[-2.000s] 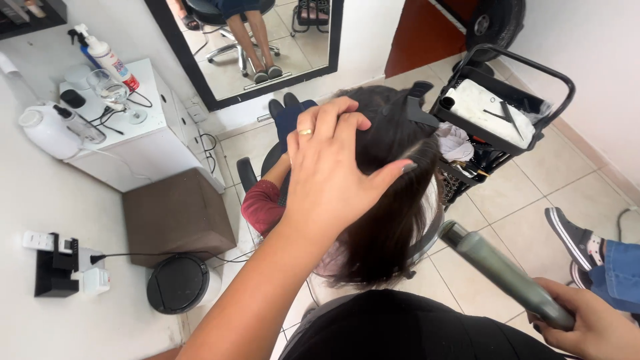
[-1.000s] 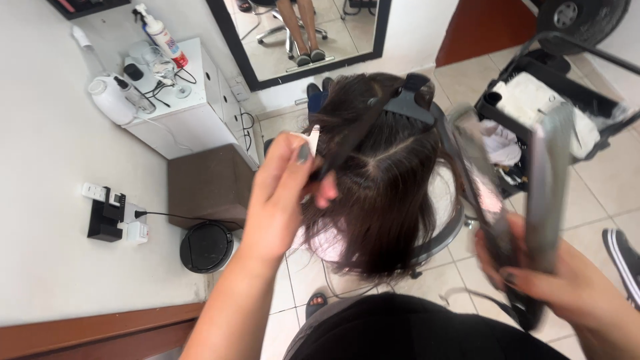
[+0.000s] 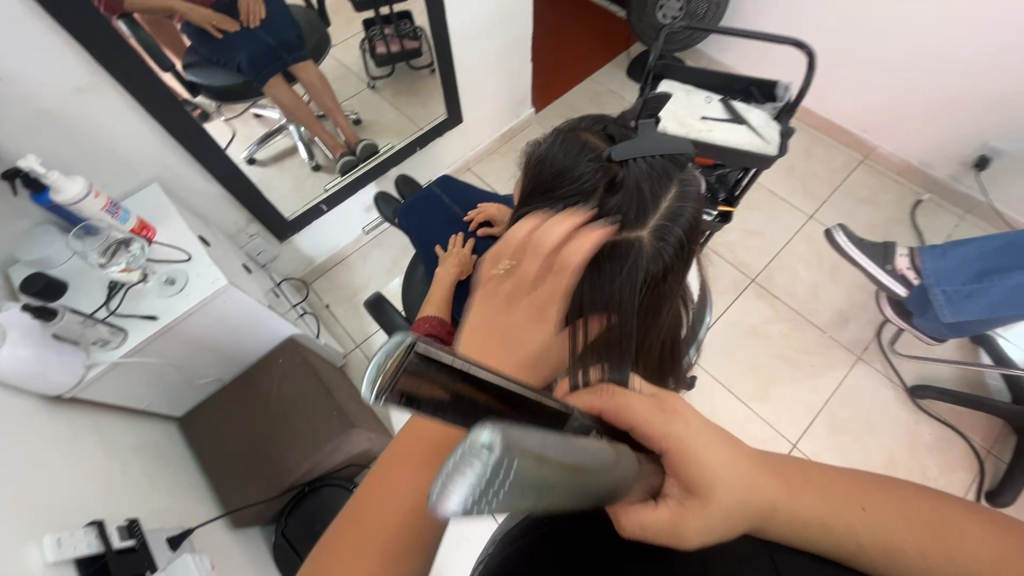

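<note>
A seated person's long dark hair (image 3: 640,280) hangs down at centre, parted at the back, with a black claw clip (image 3: 652,146) holding the upper part. My left hand (image 3: 532,288) lies over the left side of the hair, fingers spread and slightly blurred; whether strands lie between them I cannot tell. In my right hand (image 3: 680,464) is a hair straightener (image 3: 544,472), its two plates apart and pointing left, in front of my left wrist. Thin strands hang beside my right fingers; whether those fingers hold them is unclear.
A black trolley (image 3: 800,88) with a white towel (image 3: 720,116) stands beyond the head. At left are a white cabinet (image 3: 192,320) with bottles and a brown ottoman (image 3: 280,424). A framed mirror (image 3: 448,60) leans ahead. Another person's shoe (image 3: 868,256) and a floor cable (image 3: 932,408) are at right.
The straightener and my right hand have moved left, in front of the hair and my left wrist. My left hand's fingers, bunched a second ago, are now spread over the hair.
</note>
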